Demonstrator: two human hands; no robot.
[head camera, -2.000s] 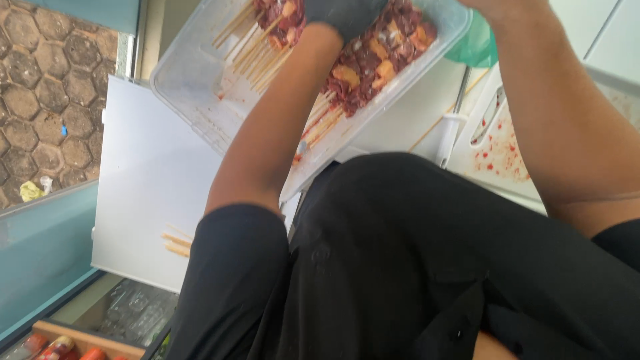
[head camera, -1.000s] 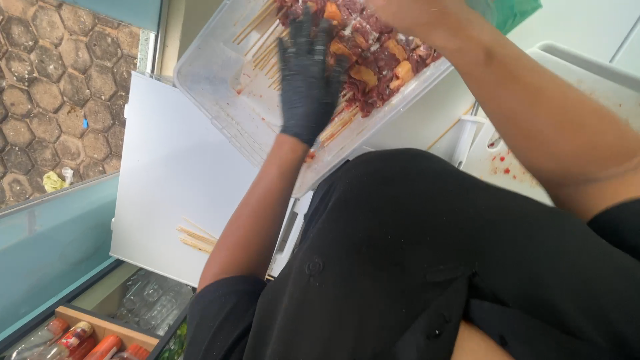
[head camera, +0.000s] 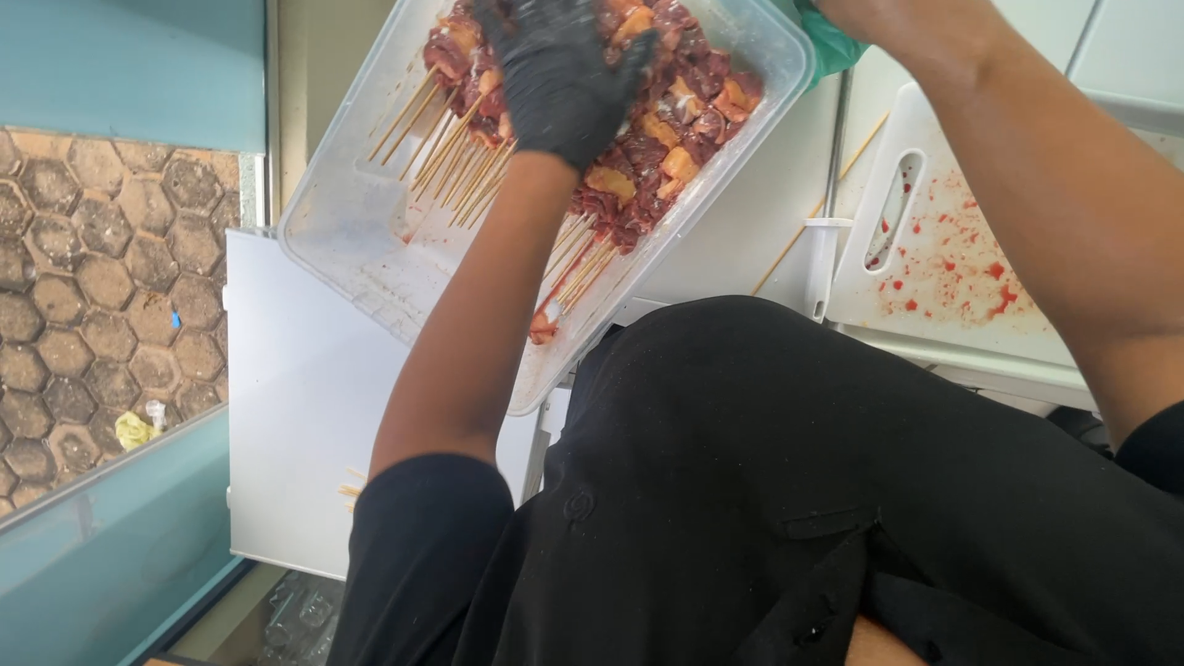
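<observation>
My left hand (head camera: 573, 83), in a black glove, lies spread over skewers of raw meat (head camera: 647, 157) inside a clear plastic tub (head camera: 347, 277). Whether its fingers grip any meat cannot be told. Wooden skewer sticks (head camera: 462, 176) point from the meat toward the tub's lower left side. My right hand (head camera: 860, 14) is at the top edge, mostly cut off, beside a green plastic bag (head camera: 832, 46); its fingers are out of view. A small meat piece (head camera: 544, 326) lies near the tub's lower corner.
A white cutting board (head camera: 953, 268) with red stains lies at the right, near a white knife handle (head camera: 820, 268) and a loose wooden skewer (head camera: 786, 245). More sticks (head camera: 351, 490) rest on a white panel (head camera: 296, 370) at left. Clear plastic containers (head camera: 301, 615) sit below it.
My left hand has shifted up over the meat from the sticks, where it was one second ago. My right hand, over the tub's upper right part then, is now by the green bag.
</observation>
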